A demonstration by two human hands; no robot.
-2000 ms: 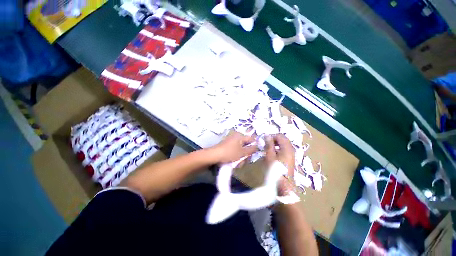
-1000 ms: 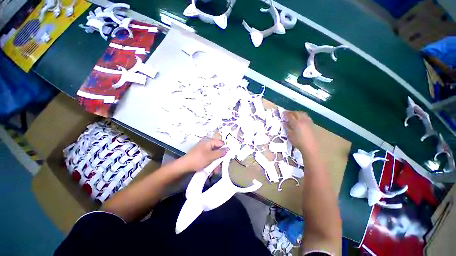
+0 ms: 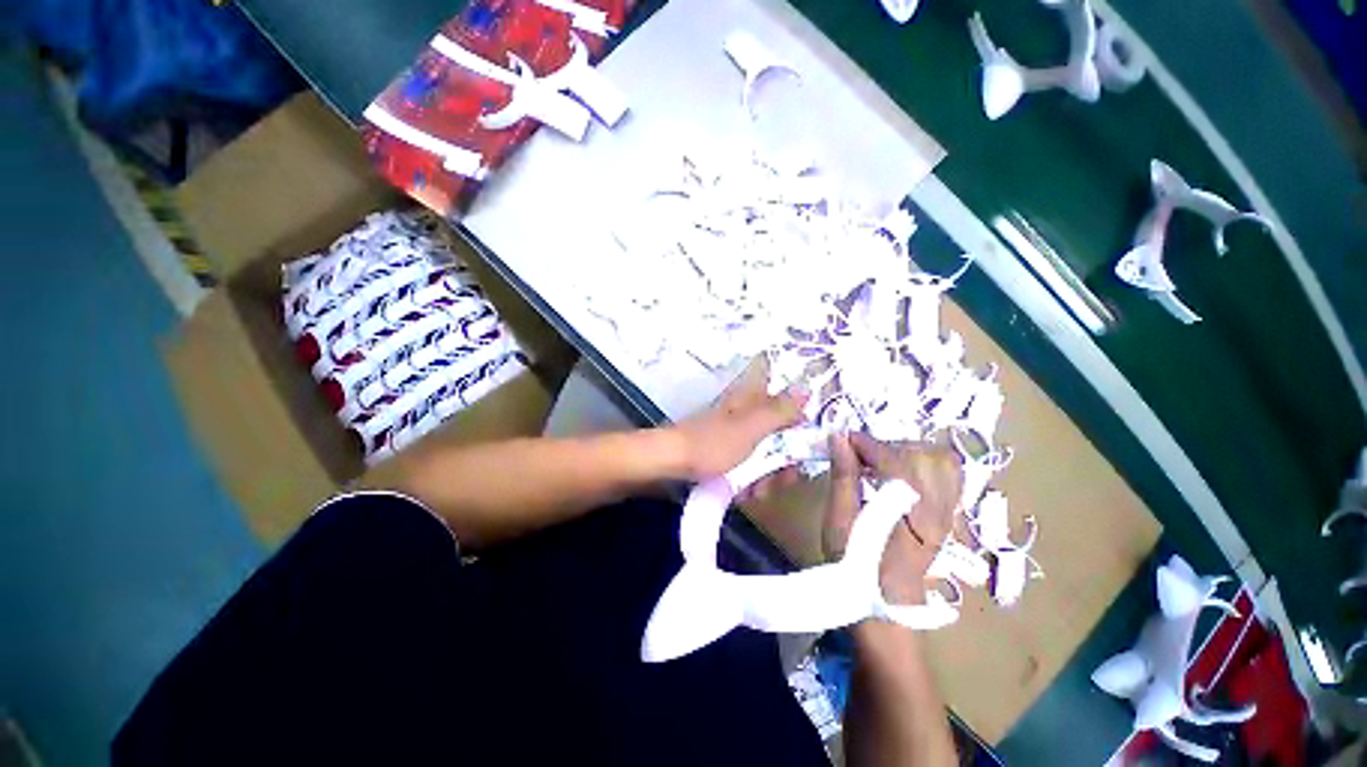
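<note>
A glossy white headband shell point(image 3: 795, 596) with a pointed ear-like projection hangs below my hands, in front of my torso. My left hand point(image 3: 742, 435) grips its upper left arm end. My right hand point(image 3: 900, 487) is at the same end, its fingertips pinched close to my left fingers. Any small part between the right fingertips is hidden or too small to tell. A heap of small white brackets point(image 3: 877, 352) lies just beyond my hands, across the pale work sheet point(image 3: 682, 68) and the cardboard pad point(image 3: 1072, 525).
An open carton point(image 3: 240, 367) with rows of white curved parts stands at left. A red printed sheet point(image 3: 420, 113) holds white parts. White headbands point(image 3: 1169, 240) lie on the green conveyor belt point(image 3: 1034, 180). Another headband point(image 3: 1166, 652) lies at lower right by a red-and-black sheet.
My right hand has come back from the far right of the heap to the headband's end beside my left hand. The view has turned, and the bench appears shifted right.
</note>
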